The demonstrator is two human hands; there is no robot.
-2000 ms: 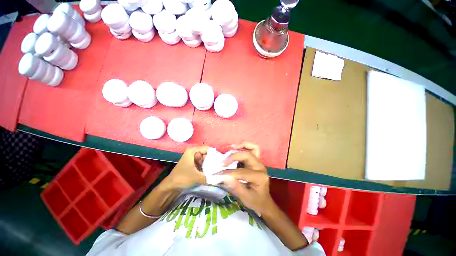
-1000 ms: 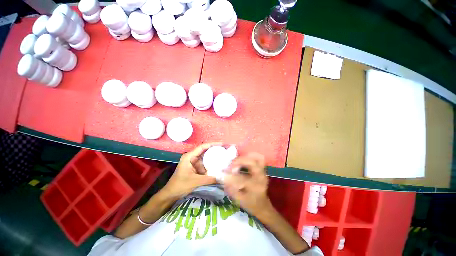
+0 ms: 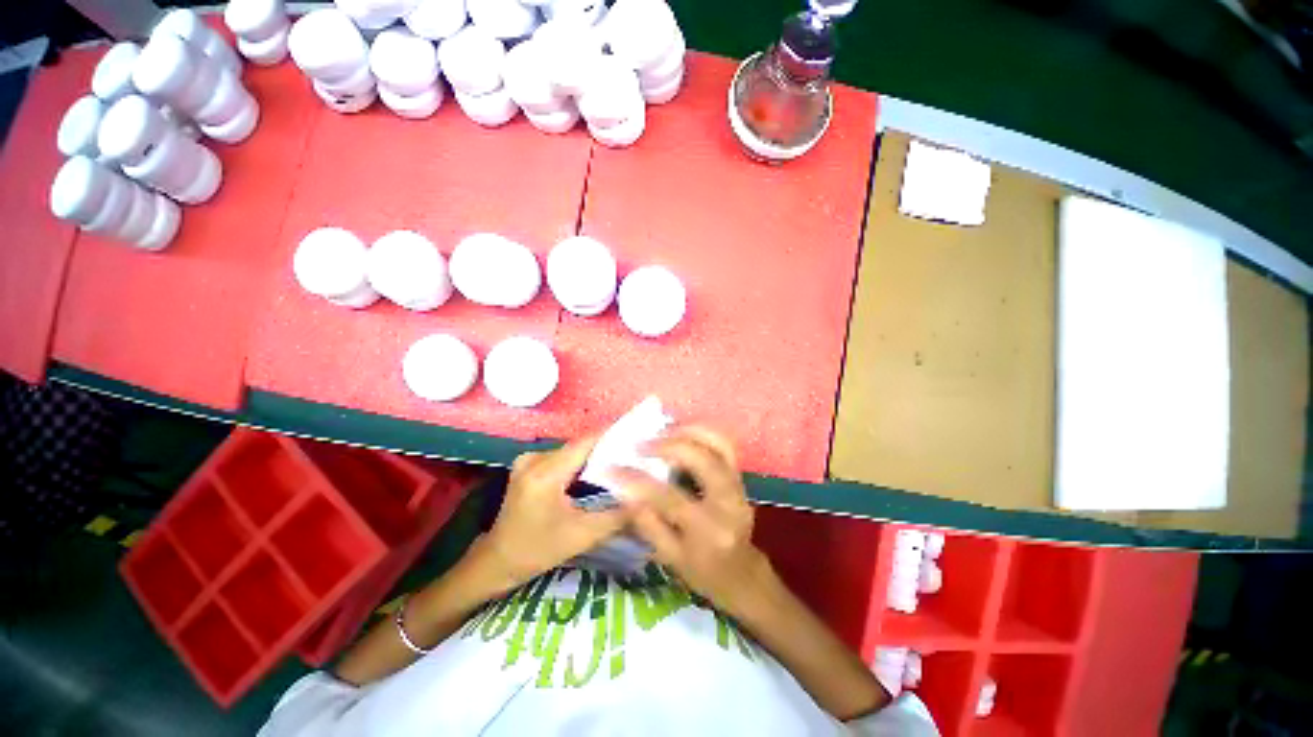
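Observation:
My left hand (image 3: pixel 544 504) and my right hand (image 3: pixel 697 507) are together at the bench's front edge. A white wiping cloth (image 3: pixel 631 444) sticks up between them, held by my right fingers. My left hand is closed round a white unit, which is mostly hidden by the cloth and fingers. On the red mat (image 3: pixel 720 259) just beyond, a row of several white round units (image 3: pixel 495 271) lies with two more units (image 3: pixel 520 372) in front of it.
Many white units (image 3: pixel 475 65) cluster at the back and left. A clear bottle (image 3: pixel 786 89) stands in a dish. Right: spare wipes (image 3: pixel 945 184) and a foam sheet (image 3: pixel 1142 357) on brown board (image 3: pixel 950 389). Red divided trays sit below the bench, left (image 3: pixel 254 564) and right (image 3: pixel 994 612).
The white unit's round top showed in my left hand a second ago; cloth and fingers now cover it. My right hand has moved in against my left hand. The units on the mat have not moved.

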